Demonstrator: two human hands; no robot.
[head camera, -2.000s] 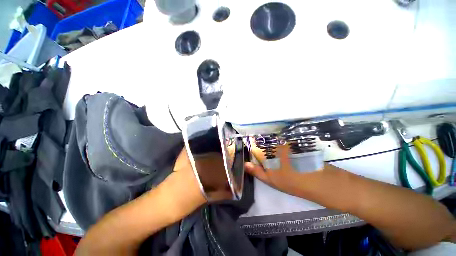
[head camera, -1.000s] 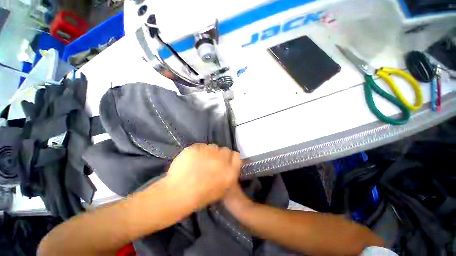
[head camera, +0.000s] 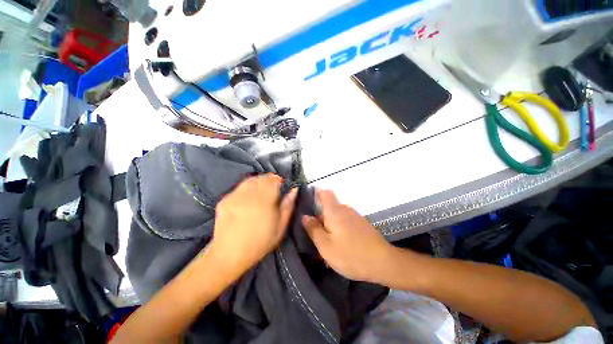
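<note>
A dark grey garment (head camera: 181, 195) with pale topstitched seams lies bunched on the table left of and below the needle area, and hangs over the front edge. My left hand (head camera: 250, 218) grips the cloth in front of the needle area, fingers curled. My right hand (head camera: 343, 235) pinches the garment's right edge between thumb and fingers, just right of my left hand. The cloth's upper end lies at the presser foot area (head camera: 282, 125) of the white sewing machine (head camera: 222, 40); the needle itself cannot be made out.
A black smartphone (head camera: 403, 93) lies right of the needle area. Scissors with green and yellow handles (head camera: 527, 138), a black oval object (head camera: 563, 88) and thin pens (head camera: 587, 124) lie further right. Dark strip pieces (head camera: 67, 215) are piled at left. Blue (head camera: 104, 70) and red (head camera: 84, 47) containers stand behind.
My hands were together at the machine head, then overlapped near the table's front edge. Now they are apart, side by side, slightly further up the cloth. The view has shifted, showing the phone.
</note>
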